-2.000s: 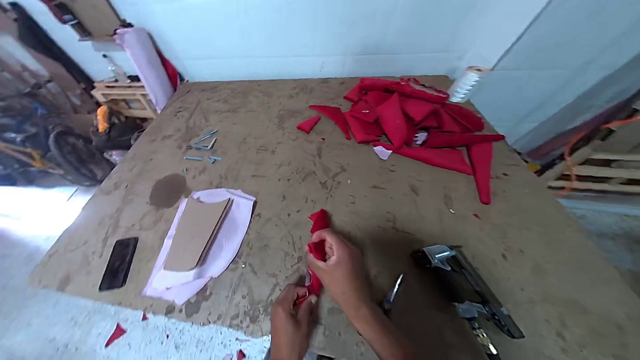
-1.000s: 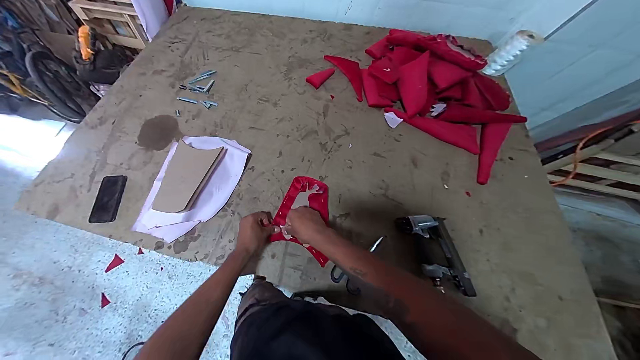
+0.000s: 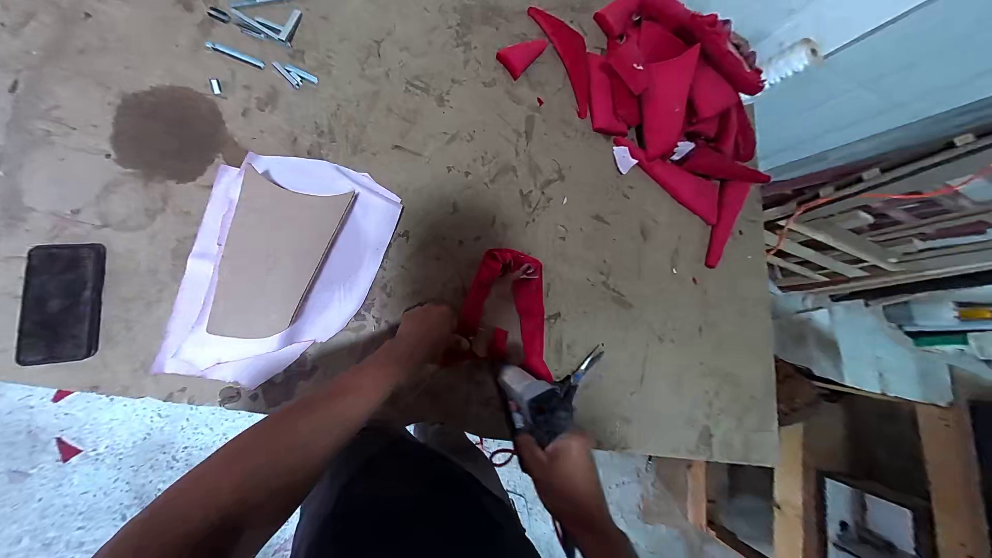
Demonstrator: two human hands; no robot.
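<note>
A cut panel with red fabric (image 3: 529, 310) folded over its edges lies near the table's front edge. My left hand (image 3: 428, 329) grips its lower left corner, fingers partly hidden. My right hand (image 3: 564, 465) is closed around a pneumatic staple gun (image 3: 535, 399), whose nose meets the panel's lower edge. Just right of the gun, the blades of scissors (image 3: 587, 364) show on the table. To the left, a tan board piece (image 3: 275, 256) rests on pale lilac fabric (image 3: 364, 248).
Red fabric pieces (image 3: 666, 93) are heaped at the back right, beside a spool of white thread (image 3: 794, 62). Staple strips (image 3: 235, 55) lie at the back left, a black phone (image 3: 60, 304) at the left edge. Wooden frames (image 3: 845, 240) stand right of the table.
My right hand has left the red fabric and taken hold of the staple gun, which lay on the table at the right. The view has moved closer over the table.
</note>
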